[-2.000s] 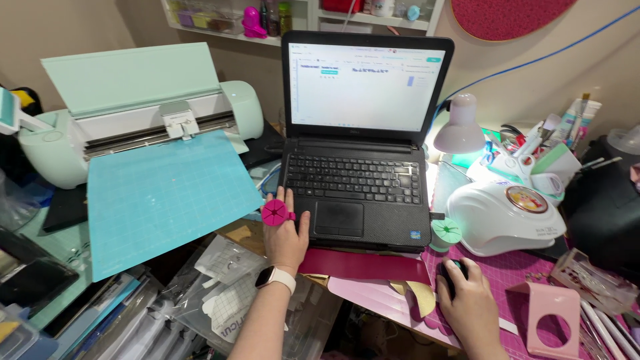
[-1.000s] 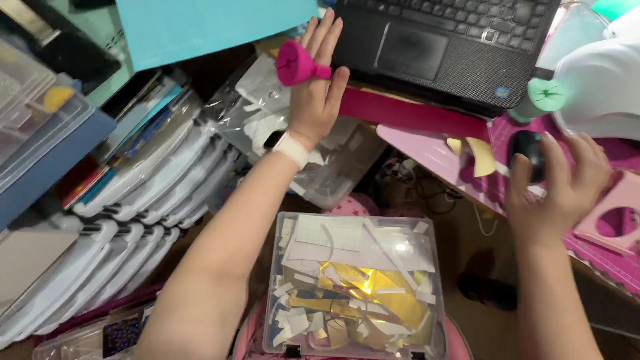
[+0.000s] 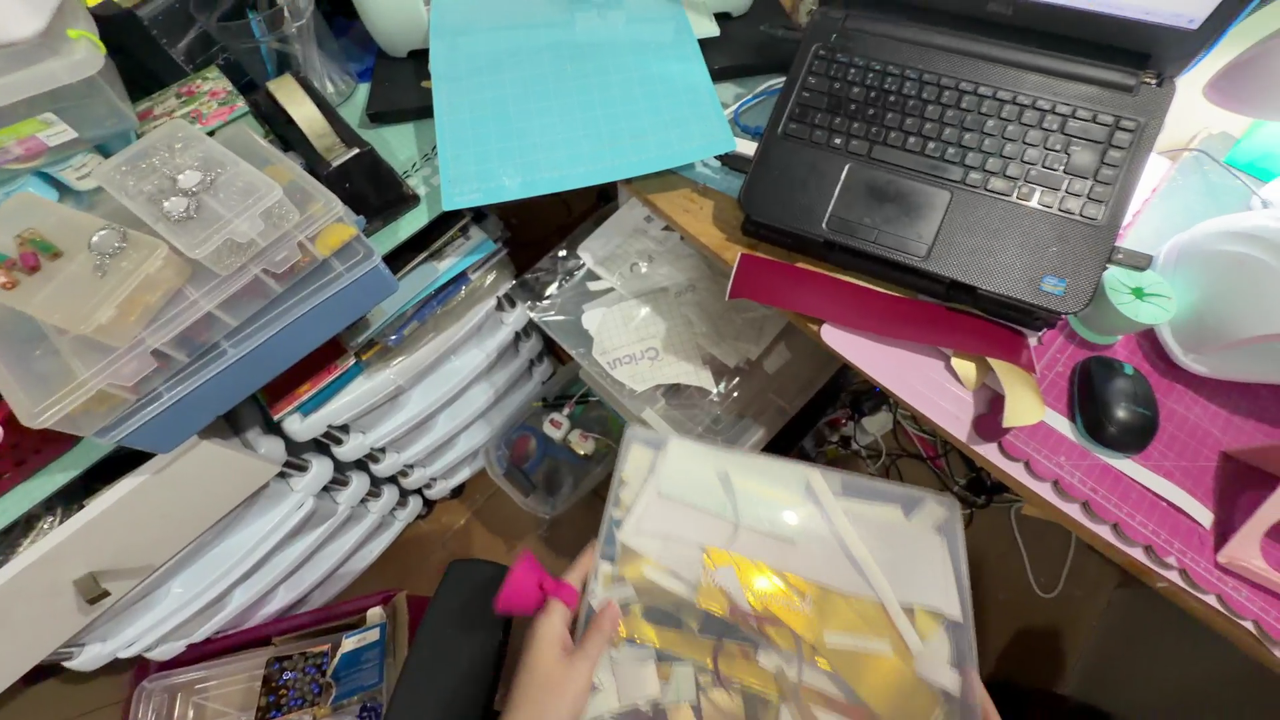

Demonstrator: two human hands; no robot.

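A clear plastic box [image 3: 790, 510] full of white, cream and gold vinyl scraps is held low in the middle of the view. My left hand [image 3: 560, 650] grips its left side, thumb on the edge, with a magenta silicone piece [image 3: 533, 585] worn on that hand. Only a sliver of my right hand [image 3: 988, 700] shows at the box's lower right edge; its fingers are hidden. Beyond the box, a black laptop [image 3: 950, 160] rests on the desk, and a black computer mouse [image 3: 1114, 404] lies on the magenta cutting mat [image 3: 1190, 440]. A dark red vinyl strip [image 3: 880, 305] lies before the laptop.
A turquoise cutting mat [image 3: 575, 100] juts out at the upper middle. Clear organizer boxes [image 3: 190, 250] are stacked at left, above white plastic drawers [image 3: 420, 400]. A clear bag [image 3: 650, 330] lies below the desk's wooden edge [image 3: 690, 215]. Cables [image 3: 900, 430] hang under the desk.
My left hand has left the laptop's edge and my right hand the mouse; both are now at the scrap box. The box has been raised from my lap. The view has tipped down and left.
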